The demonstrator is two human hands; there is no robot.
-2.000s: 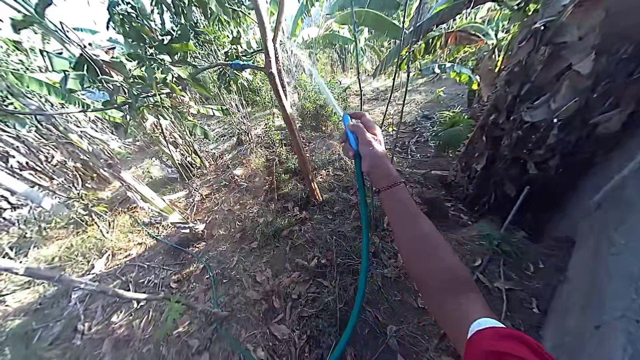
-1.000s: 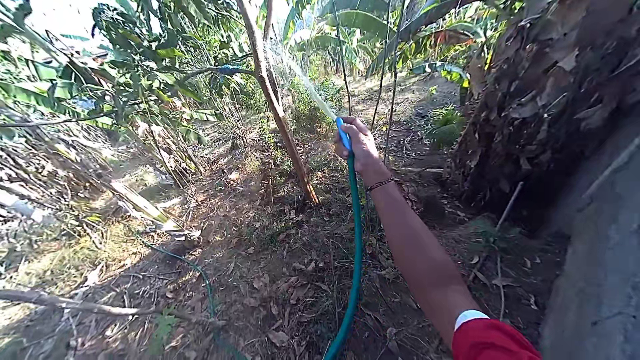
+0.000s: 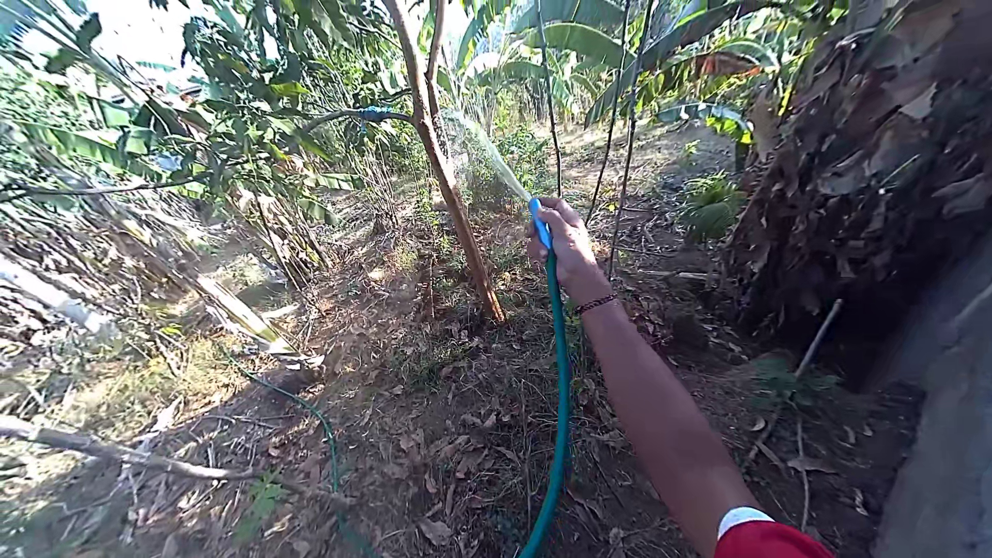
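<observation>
My right hand [image 3: 567,240] grips the blue nozzle [image 3: 541,223] on the end of a green garden hose [image 3: 559,403], right of centre. A spray of water [image 3: 500,161] leaves the nozzle up and to the left, passing by the slim tree trunk [image 3: 457,205]. From my hand the hose hangs down to the bottom edge. Another stretch of thin green hose [image 3: 322,422] lies on the ground at lower left. My left hand is out of view.
A bare branch [image 3: 132,456] crosses the lower left. At right stand a mass of dry brown leaves [image 3: 837,178] and a grey wall-like surface [image 3: 942,442]. Thin dark stems [image 3: 626,132] rise beyond my hand. Blue material [image 3: 375,114] is tied round a side branch.
</observation>
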